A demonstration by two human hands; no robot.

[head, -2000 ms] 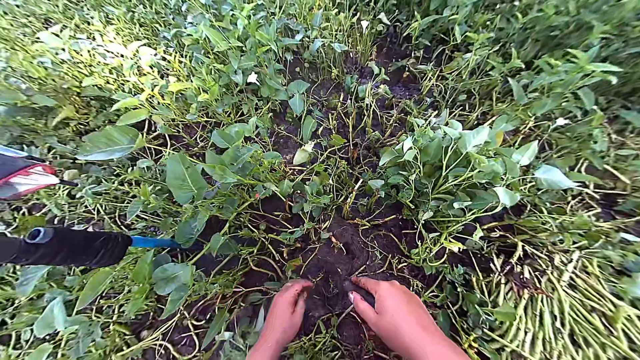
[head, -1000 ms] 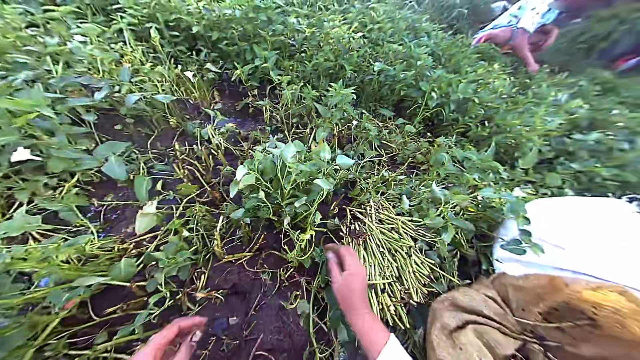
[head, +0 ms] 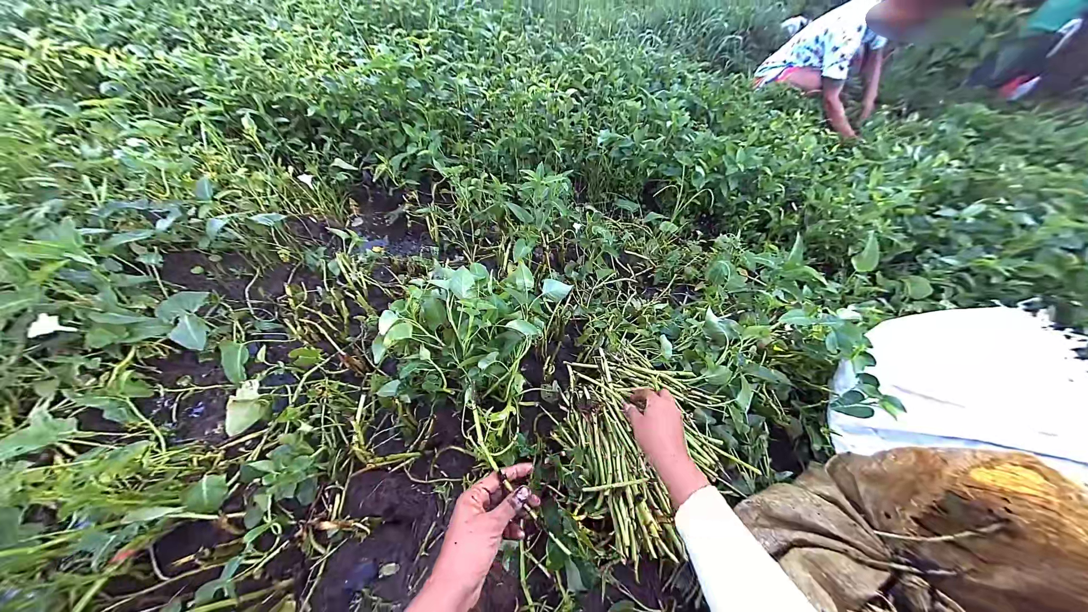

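A pile of cut green stems (head: pixel 625 476) lies on the muddy ground at centre right. My right hand (head: pixel 659 425) reaches over the pile, fingertips bent down at its upper part; whether they grip a stem cannot be told. Lower and to the left, my left hand (head: pixel 491 514) holds a thin green stem between thumb and fingers. That stem slants up toward a clump of broad-leaved green plants (head: pixel 467 323) just beyond. Dark mud marks my left thumb and fingers.
A white sack (head: pixel 960 382) and a muddy brown sack (head: pixel 935 518) lie at the right. Wet mud (head: pixel 387 510) shows among trailing stems at the left. Dense leafy plants (head: pixel 510 93) fill the background, where a person in a patterned shirt (head: pixel 820 47) bends down; part of another person shows behind.
My left hand, with fingers apart over the mud a second ago, now has a stem in it. My right hand has come over the stem pile. The view has swung right since the first frame.
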